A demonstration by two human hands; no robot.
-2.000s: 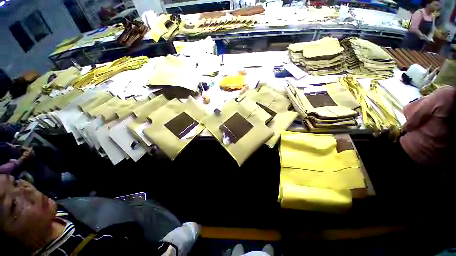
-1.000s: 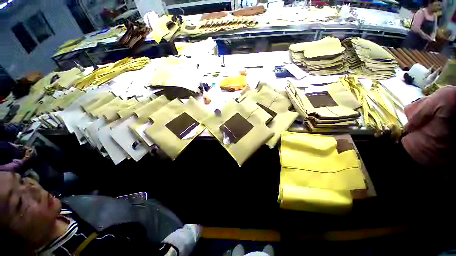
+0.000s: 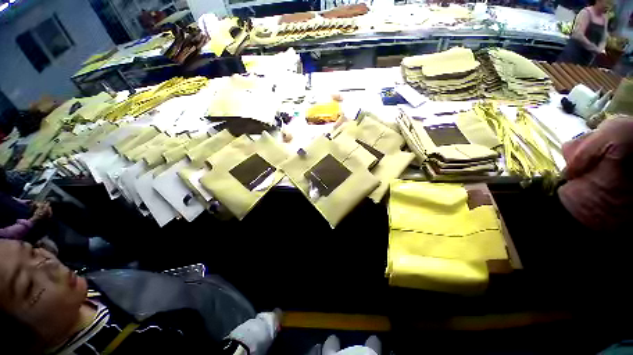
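Neither of my hands is in view. A tan panel with a dark brown square (image 3: 305, 197) hangs over the bench's front edge. Another such panel (image 3: 225, 191) overlaps it on the left, at the end of a fanned row of panels and white sheets (image 3: 149, 197). A bright yellow folded stack (image 3: 441, 239) with a dark line across it lies on a brown board (image 3: 512, 249) at the front edge, right of centre. Behind it is a pile of tan panels (image 3: 472, 149), the top one with a brown square.
A seated person (image 3: 159, 298) is at the lower left. A person in pink (image 3: 600, 173) is at the right edge. Yellow strips (image 3: 520, 142), stacked tan pieces (image 3: 441, 69) and an orange-yellow lump (image 3: 324, 112) lie on the bench. A yellow floor line (image 3: 336, 321) crosses below.
The seated person's head has tilted downward. The person in pink at the right has shifted slightly, and the far person at the upper right has moved. The bench pieces look unchanged.
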